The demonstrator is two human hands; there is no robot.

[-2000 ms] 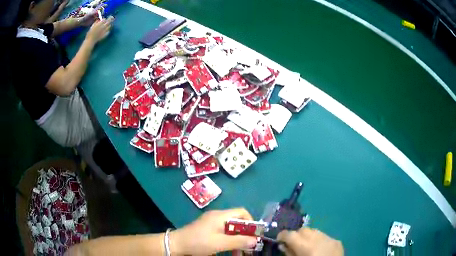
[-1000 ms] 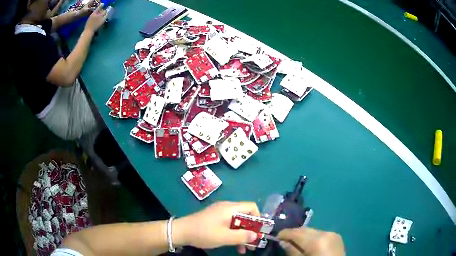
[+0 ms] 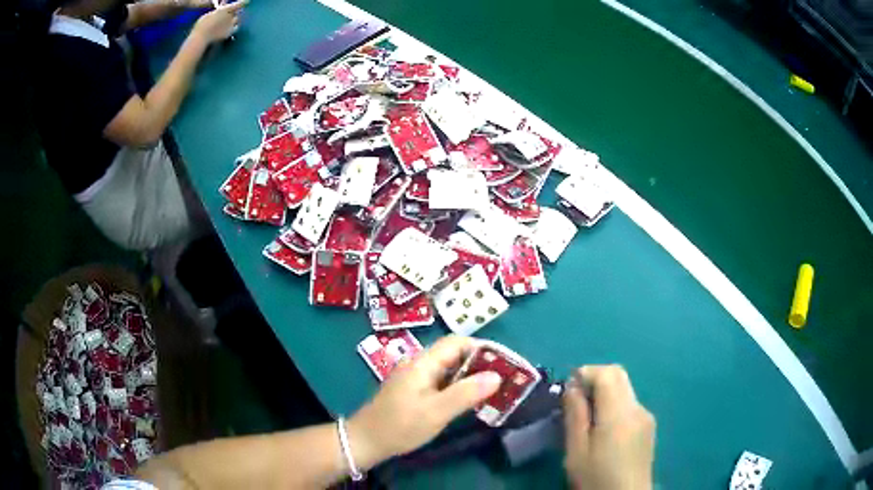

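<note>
My left hand (image 3: 426,397) holds a red circuit board (image 3: 503,385), its thumb on the red side. A dark appliance unit (image 3: 532,421) lies behind and below this board, partly hidden by the board and my hand; a grey part shows at its lower end. My right hand (image 3: 611,429) is just right of the board and unit, its fingers curled close together; whether they pinch something small is unclear. A heap of red and white boards (image 3: 414,139) lies beyond my hands, with one board (image 3: 388,352) at its near edge beside my left hand.
A flat dark rectangle (image 3: 341,44) lies beyond the heap. A pale plate (image 3: 749,471) lies at the bench's right. The belt (image 3: 708,163) carries yellow cylinders (image 3: 801,296). A carton (image 3: 32,359) of boards stands at lower left. Another person (image 3: 110,115) sits at upper left.
The held board has turned to show its red face more fully and moved slightly up. My right hand has turned more upright. The unit's dark handle no longer points up beyond my hands.
</note>
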